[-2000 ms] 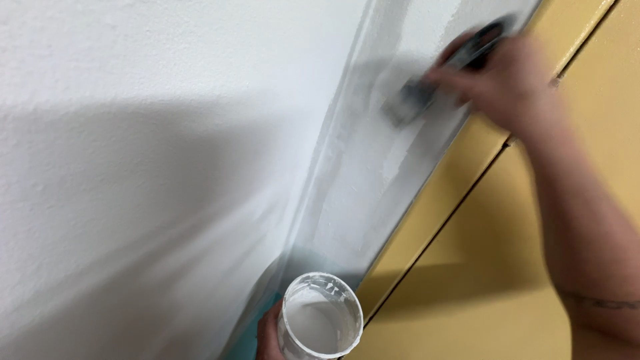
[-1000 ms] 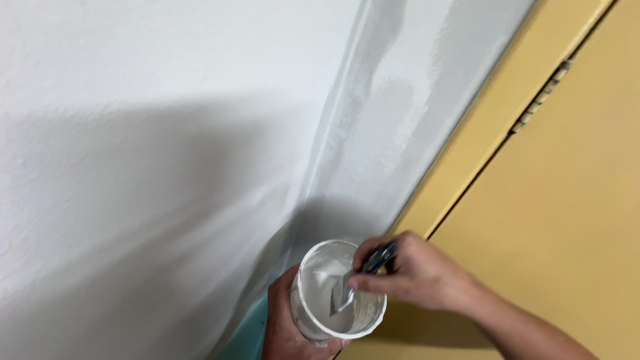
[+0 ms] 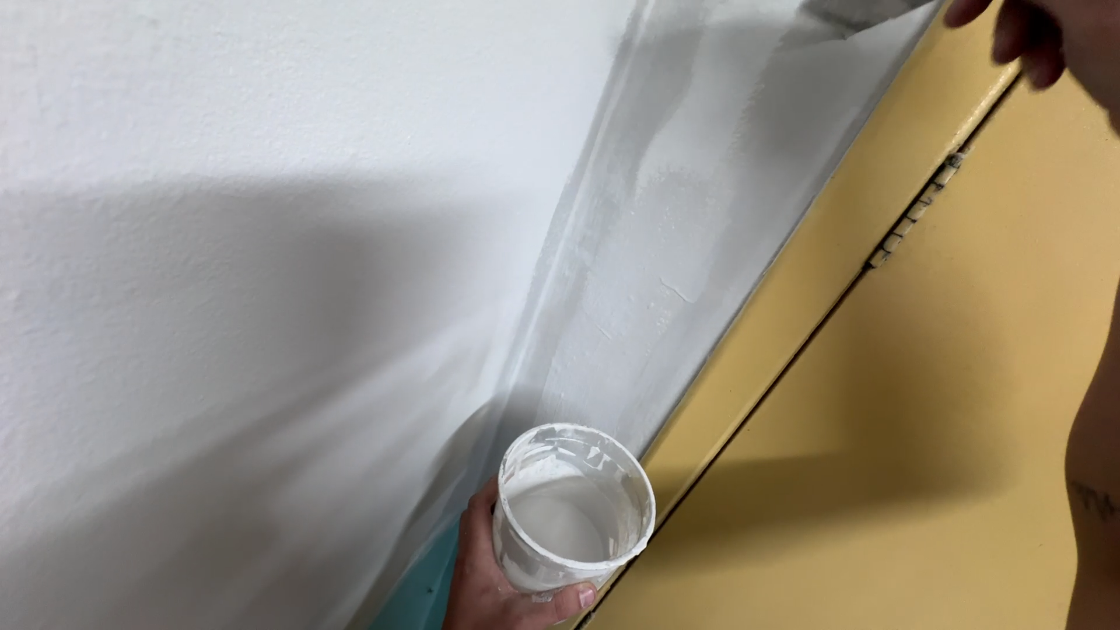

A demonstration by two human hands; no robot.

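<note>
My left hand (image 3: pixel 490 569) is wrapped around a clear plastic tub (image 3: pixel 575 507) at the bottom centre, its inside smeared with white and holding a white paste or paint. At the top right edge my right hand (image 3: pixel 1037 39) is only partly in view, beside the blade of a putty knife (image 3: pixel 862 13) that lies against the upper part of a narrow grey-white wall strip (image 3: pixel 691 210). The knife's handle is out of the frame. Damp-looking grey patches and whiter smears mark the strip.
A white textured wall (image 3: pixel 262 105) fills the left and meets the strip at a corner. On the right are a yellow door frame (image 3: pixel 787 289) and a yellow door (image 3: pixel 962 350) with a hinge (image 3: pixel 917 210). A teal surface (image 3: pixel 420 577) shows low down beside my left hand.
My right hand with the putty knife was inside the tub one second ago and has moved up and right to the wall strip. My left hand still holds the tub low in view.
</note>
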